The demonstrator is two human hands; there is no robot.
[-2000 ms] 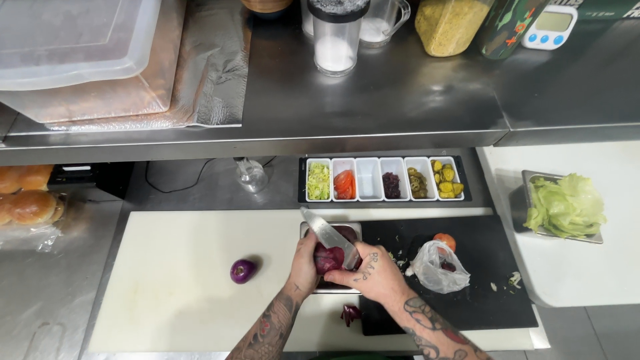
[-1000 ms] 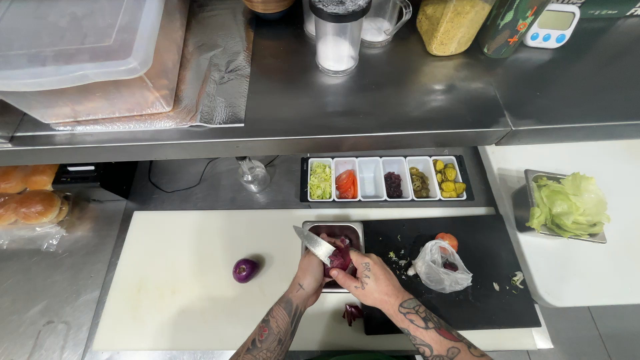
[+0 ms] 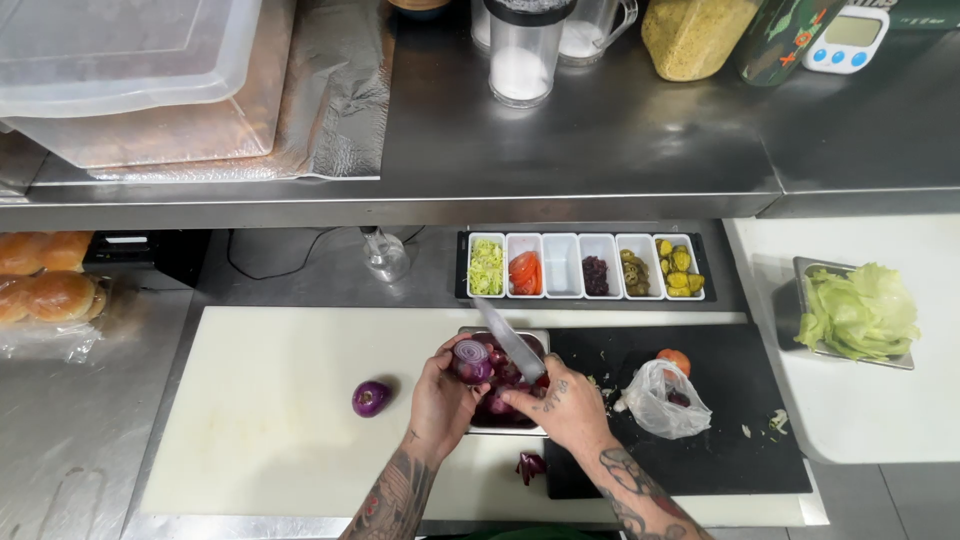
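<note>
My left hand (image 3: pixel 441 397) holds a red onion (image 3: pixel 472 363) whose cut face with rings shows upward. In my right hand (image 3: pixel 571 405) is a kitchen knife (image 3: pixel 510 341), its blade slanting up to the left; the handle is hidden by the fingers. Both hands are over a steel pan (image 3: pixel 504 431) with red onion pieces in it. A whole peeled red onion (image 3: pixel 370 398) lies on the white cutting board (image 3: pixel 270 420) to the left. Onion skin (image 3: pixel 530 466) lies below the pan, by the edge of the black board (image 3: pixel 675 465).
Behind the boards stands a rack of white tubs (image 3: pixel 561 265) with toppings. A plastic bag (image 3: pixel 666 401) and a tomato (image 3: pixel 674 361) lie on the black board. Lettuce (image 3: pixel 859 311) fills a steel container at right. A clear bottle (image 3: pixel 385 255) stands behind. A steel shelf (image 3: pixel 585 161) overhangs the back.
The onion in my left hand now shows its cut, ringed face. The knife blade has moved away from it, to the right.
</note>
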